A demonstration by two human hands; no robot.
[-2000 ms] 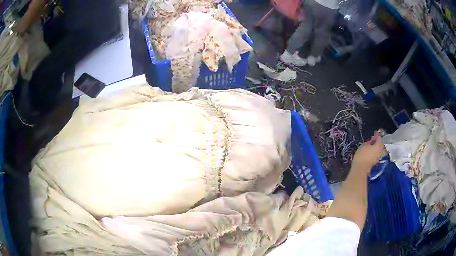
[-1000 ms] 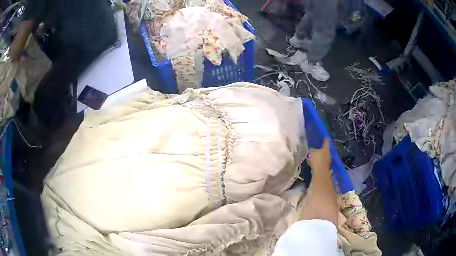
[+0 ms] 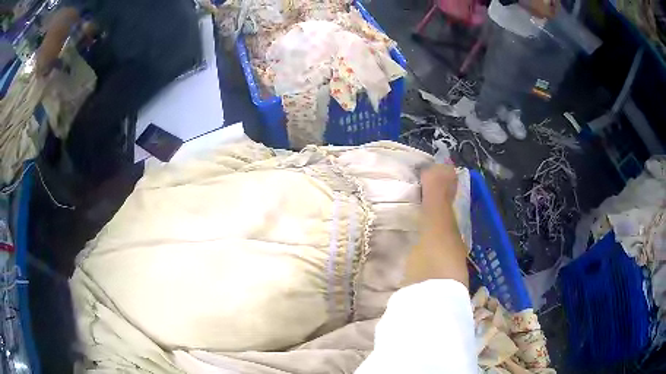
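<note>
A large heap of cream cloth [image 3: 219,248] fills the middle of the view. Pale parallel rows and a ruffled gathered band run down its right part. My right hand [image 3: 438,182], bare below a white sleeve, is over the heap's upper right edge. It is blurred, and I cannot tell if its fingers grip the cloth. My left hand is out of the picture. A blue crate edge [image 3: 496,237] shows at the heap's right side, with floral-print cloth [image 3: 529,340] below it.
A blue crate [image 3: 365,120] of floral pieces stands beyond the heap. A dark phone [image 3: 159,142] lies on a white surface [image 3: 182,106]. Folded blue crates [image 3: 606,303] and cloth are at right. Thread waste [image 3: 544,190] litters the floor. Two people are nearby, one in dark clothes, one in grey trousers.
My right hand has moved left from beyond the blue crate edge, across it, to the heap's upper right edge. The view has shifted slightly.
</note>
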